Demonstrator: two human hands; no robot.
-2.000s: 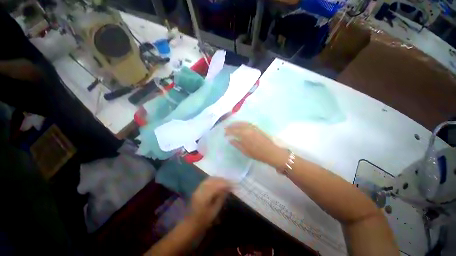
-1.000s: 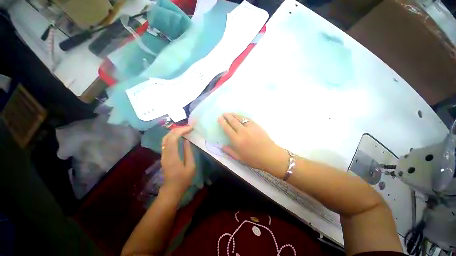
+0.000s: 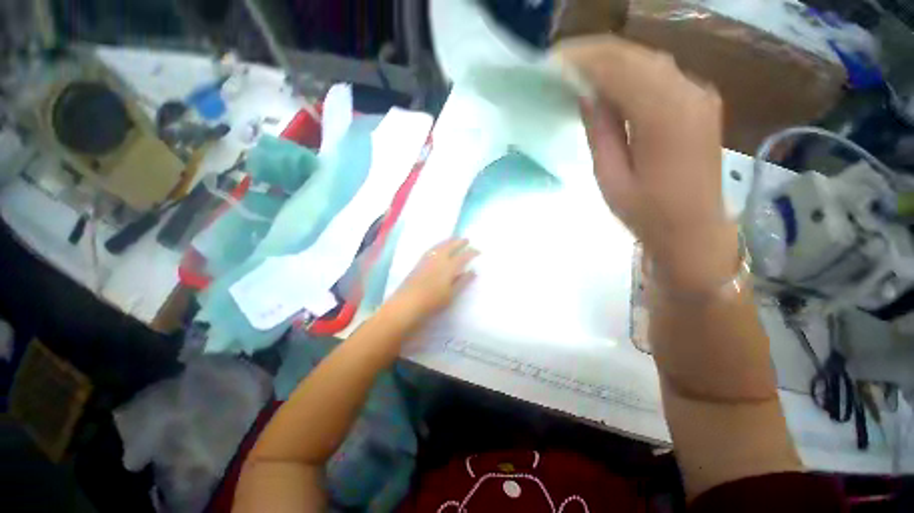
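My right hand is raised at the upper middle, blurred, and holds a thin pale green fabric piece lifted off the table. A darker green part of fabric lies on the white table below it. My left hand rests on the table near its front left edge, fingers towards the fabric; whether it grips anything cannot be told. White cut pieces and green fabric pieces lie heaped in a red plastic basket at the left.
The sewing machine stands at the right, with black-handled shears below it. Ruler markings run along the table's front edge. Another machine stands at the far left. A brown box is behind. Grey fabric hangs lower left.
My right hand has risen from the table and moved right and away, lifting the fabric piece. My left hand has moved from the table's edge onto the tabletop. The camera view has shifted.
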